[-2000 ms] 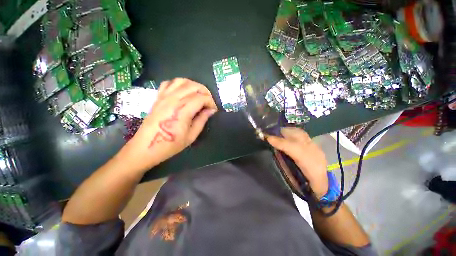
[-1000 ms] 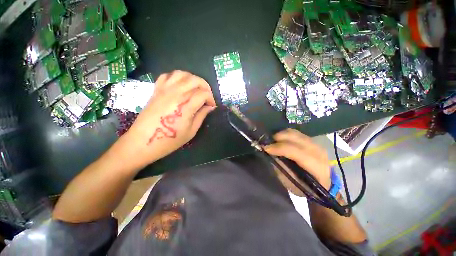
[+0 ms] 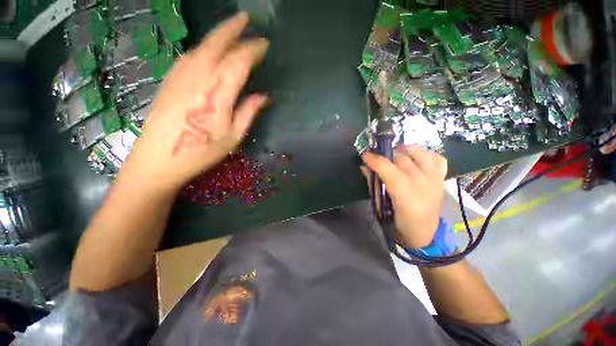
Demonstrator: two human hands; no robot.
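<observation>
My left hand [image 3: 196, 111], with red marks on its back, reaches forward at the left, fingers and thumb apart. A blurred pale thing [image 3: 261, 9] shows just past its fingertips at the top edge; I cannot tell if they touch. The heap of tiny dark-red components [image 3: 233, 181] lies on the dark green mat [image 3: 307, 159] beside my left wrist. My right hand [image 3: 408, 182], blue band [image 3: 439, 240] at the wrist, is closed around the dark soldering iron [image 3: 380, 145]. The iron points forward, over the near left edge of the right-hand boards [image 3: 466, 74].
Overlapping green-grey boards [image 3: 125, 40] stand at the left, partly behind my left hand. An orange and white ring [image 3: 555, 35] is at the far right corner. The black cable [image 3: 490, 213] loops past the bench edge near a white tray [image 3: 503, 182]. Racks [image 3: 20, 203] stand far left.
The single board has gone from the middle of the mat. My left hand has moved forward and opened, uncovering the red heap. The iron has swung upright and right, towards the right-hand boards.
</observation>
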